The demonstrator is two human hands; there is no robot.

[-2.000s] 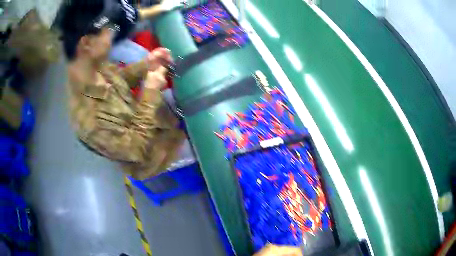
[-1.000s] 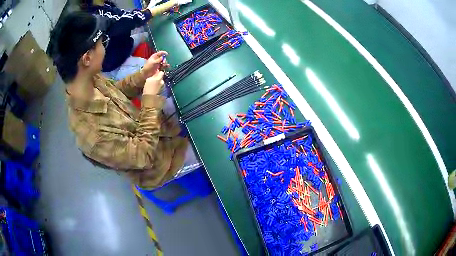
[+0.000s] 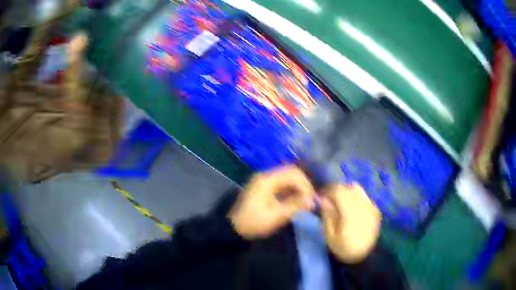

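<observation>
The view is blurred. My left hand point(image 3: 272, 201) and my right hand point(image 3: 352, 222) meet at the fingertips at the lower middle. A tiny reddish-purple part point(image 3: 316, 199) shows between the pinched fingertips; its shape is too blurred to tell. Beyond my hands lies a black tray of blue pieces point(image 3: 226, 116) with a patch of red pins point(image 3: 277, 90). A second black tray point(image 3: 362, 133) to its right holds blue pieces point(image 3: 396, 181) and shows bare bottom.
Loose red and blue parts point(image 3: 170, 54) lie beyond the first tray, near a white label point(image 3: 202, 42). A co-worker's brown sleeve point(image 3: 56, 124) and a blue stool point(image 3: 133, 150) are at left. A blue-grey strip point(image 3: 311, 249) hangs below my hands.
The view has swung right and down. Both my hands are now in the picture, fingertips together, and the second tray shows almost whole. The co-worker has shifted to the left edge.
</observation>
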